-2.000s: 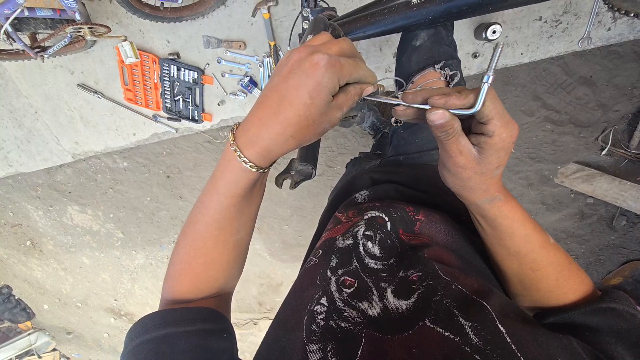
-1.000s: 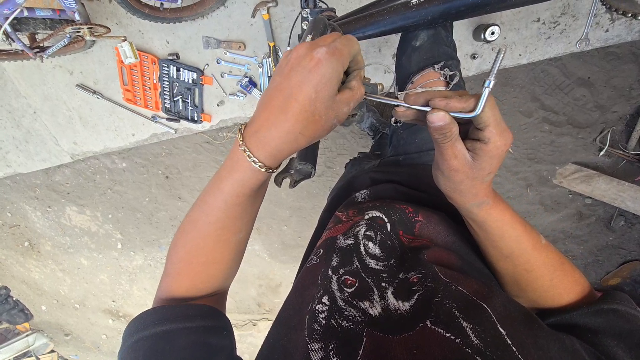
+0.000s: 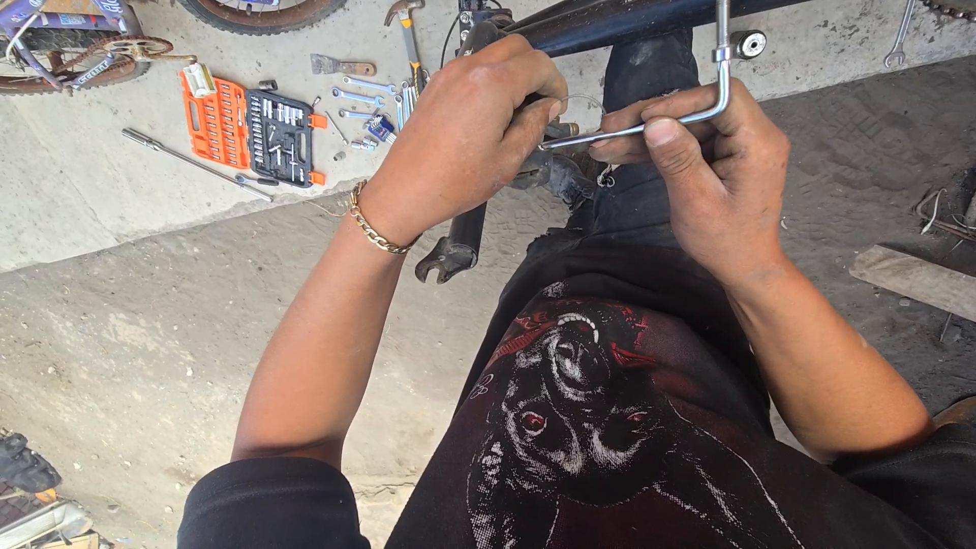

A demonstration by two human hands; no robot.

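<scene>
My right hand is closed around an L-shaped metal wrench, thumb on its long arm. The bent end points up in the view, and the other end reaches the fingertips of my left hand. That hand's fingers are curled beside the black bicycle frame; what lies inside them is hidden. A thin cable loops out between the hands. Below my left hand a black fork leg ends in an open dropout.
On the concrete lie an open orange-and-black socket set, a long-handled bar, a scraper, several wrenches and a hammer. A round metal part is near the frame. A wooden board lies right.
Both hands have moved slightly up in the view. The L-shaped wrench has turned, so its bent end, which leaned right before, now stands nearly straight up.
</scene>
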